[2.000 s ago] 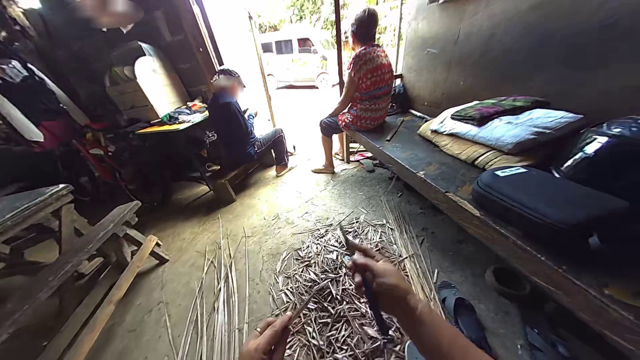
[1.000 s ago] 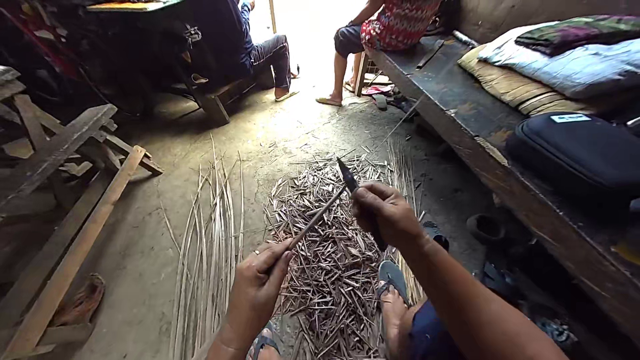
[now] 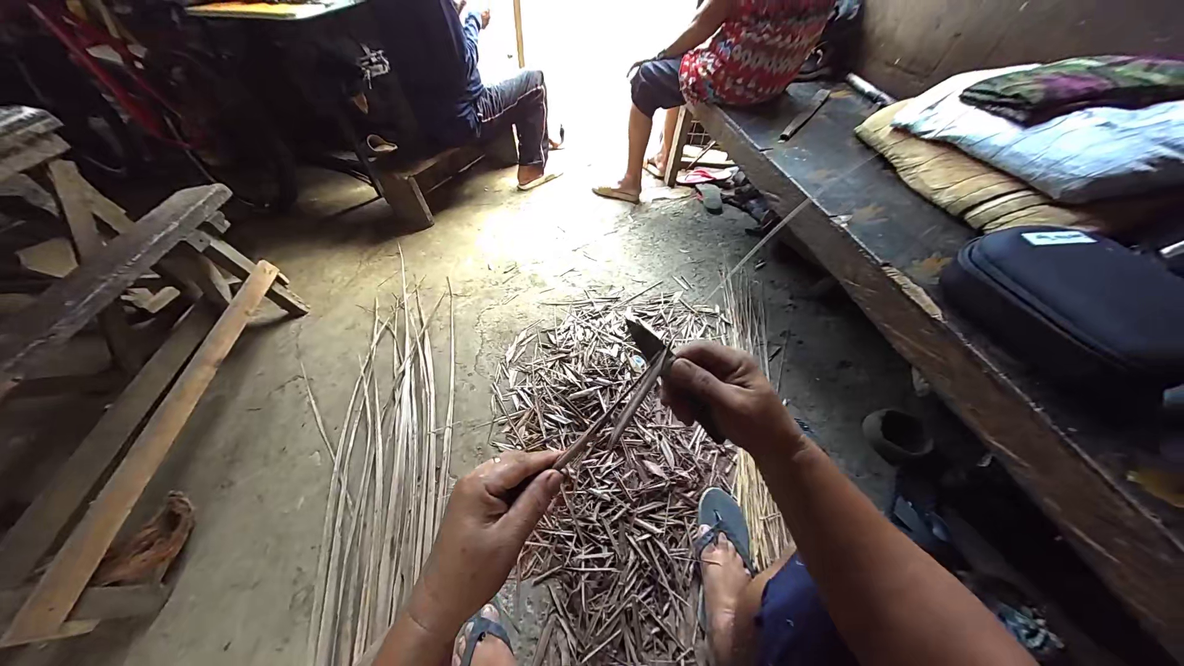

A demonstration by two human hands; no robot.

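Observation:
My left hand (image 3: 499, 518) pinches the near end of a thin brown strip of plant stalk (image 3: 606, 418). In my right hand (image 3: 726, 393) is a knife with a dark, pointed blade (image 3: 646, 340), its edge against the upper part of the strip. Below both hands spreads a heap of short stalk shavings (image 3: 601, 546) on the floor. Long pale stalks (image 3: 393, 435) lie left of the heap, and more thin stalks (image 3: 758, 490) lie along its right side.
A wooden bench (image 3: 888, 277) along the right bears pillows (image 3: 1082, 139) and a black case (image 3: 1073, 305). Wooden trestle pieces (image 3: 148, 444) stand at left. Two seated people are farther off, near the bright doorway. My sandalled feet flank the heap.
The view has tilted down since the oldest frame. My hands, apart there, are now closer together, with the knife blade against the strip.

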